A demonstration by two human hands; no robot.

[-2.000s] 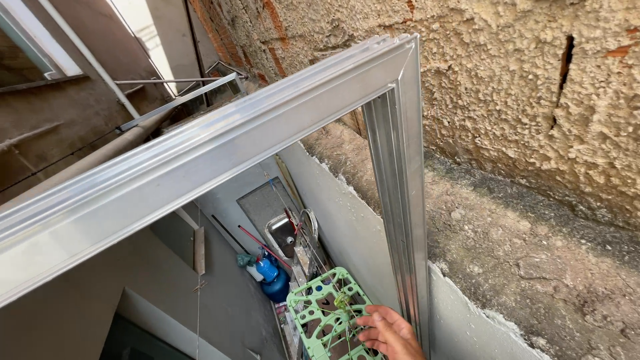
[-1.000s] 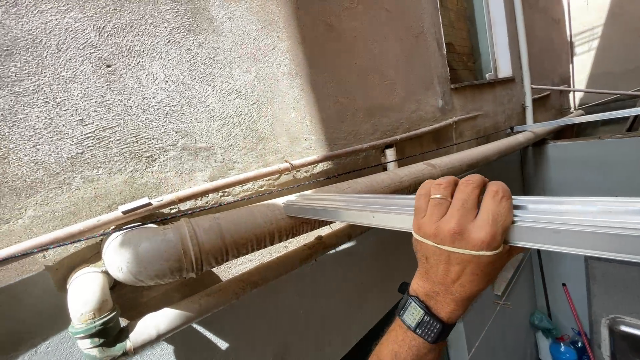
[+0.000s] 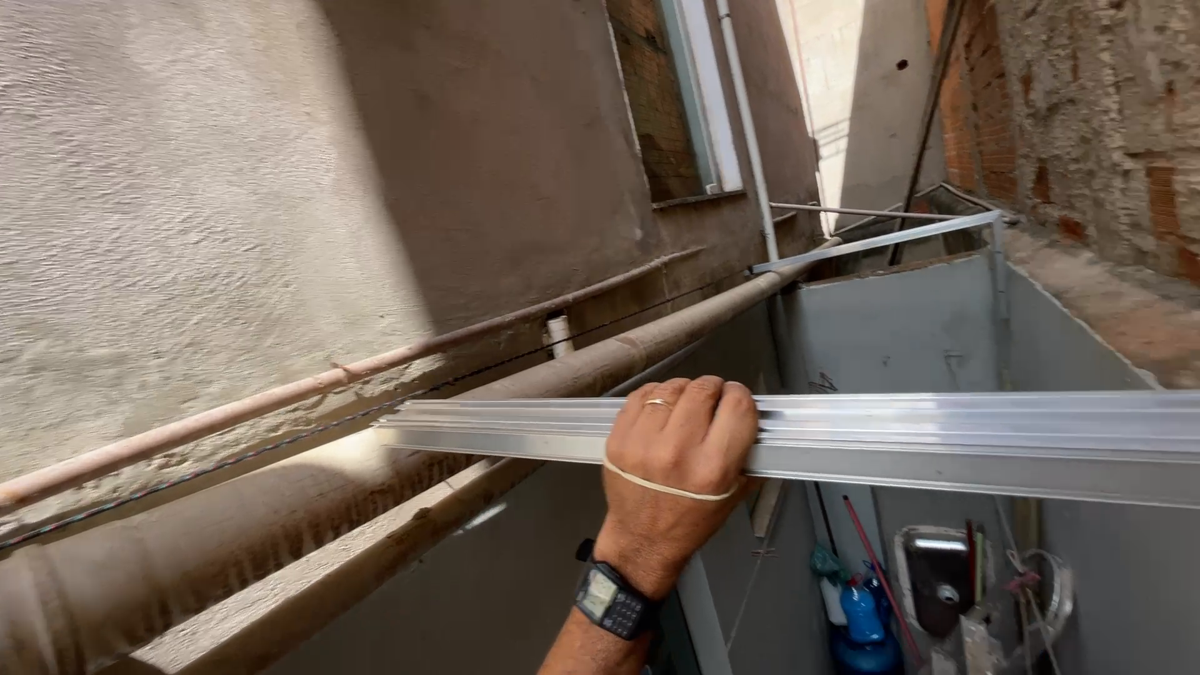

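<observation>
My left hand (image 3: 677,450), with a ring, a rubber band around it and a calculator watch (image 3: 614,598) on the wrist, grips a silvery metal profile (image 3: 975,441) from above. The profile runs from mid-left out past the right edge of the head view. Its left end overlaps a thick painted drainpipe (image 3: 581,375) along the wall; whether they touch cannot be told. My right hand is out of view.
A thin pipe (image 3: 394,364) and a dark cord (image 3: 300,436) follow the plastered wall (image 3: 187,169). Farther off, another metal frame (image 3: 881,242) spans the gap. Below are a steel sink (image 3: 937,581) and blue containers (image 3: 862,614). A rough brick wall (image 3: 1097,122) rises at right.
The view has swung widely. The hand seen near the frame's corner two seconds ago is out of view. My left hand, gripping the profile one second ago, still holds it.
</observation>
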